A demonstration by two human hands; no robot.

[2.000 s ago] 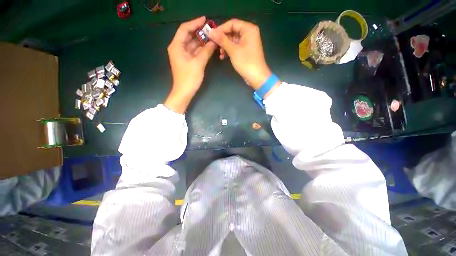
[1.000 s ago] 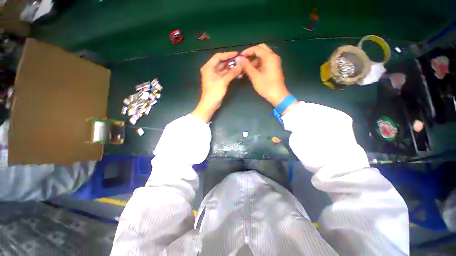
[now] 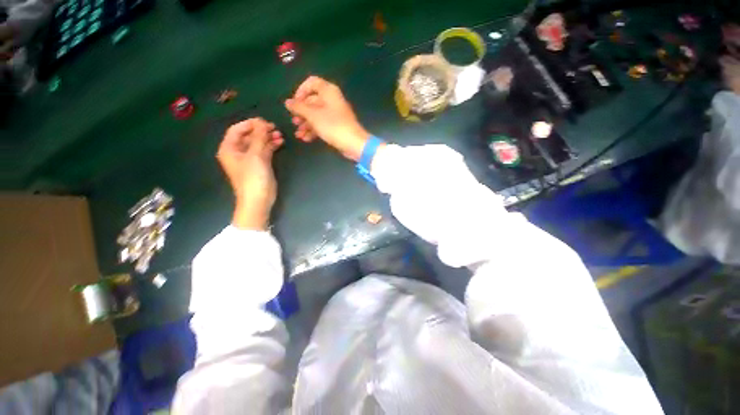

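Observation:
Two small circuit boards in red cases lie on the dark green mat beyond my hands, one [image 3: 182, 106] past my left hand, the other [image 3: 287, 53] just past my right hand. My left hand [image 3: 250, 154] is over the mat, fingers loosely bent and apart, with nothing visible in it. My right hand [image 3: 326, 117] is to its right, fingers bent and apart, and I see nothing in it. The hands do not touch. A loose pile of small silver components [image 3: 147, 229] lies left of my left hand.
A solder spool [image 3: 99, 299] stands by a brown cardboard sheet [image 3: 45, 275] at left. A round tub [image 3: 426, 85], a yellow tape roll [image 3: 460, 48] and black boxes [image 3: 523, 150] are at right. An orange-brown scrap [image 3: 374, 217] lies near the edge. Another person's sleeve [image 3: 706, 182] shows at far right.
My hands have parted and let go of the red-cased board, which now lies beyond my right hand. The view has turned, showing more of the bench's right side.

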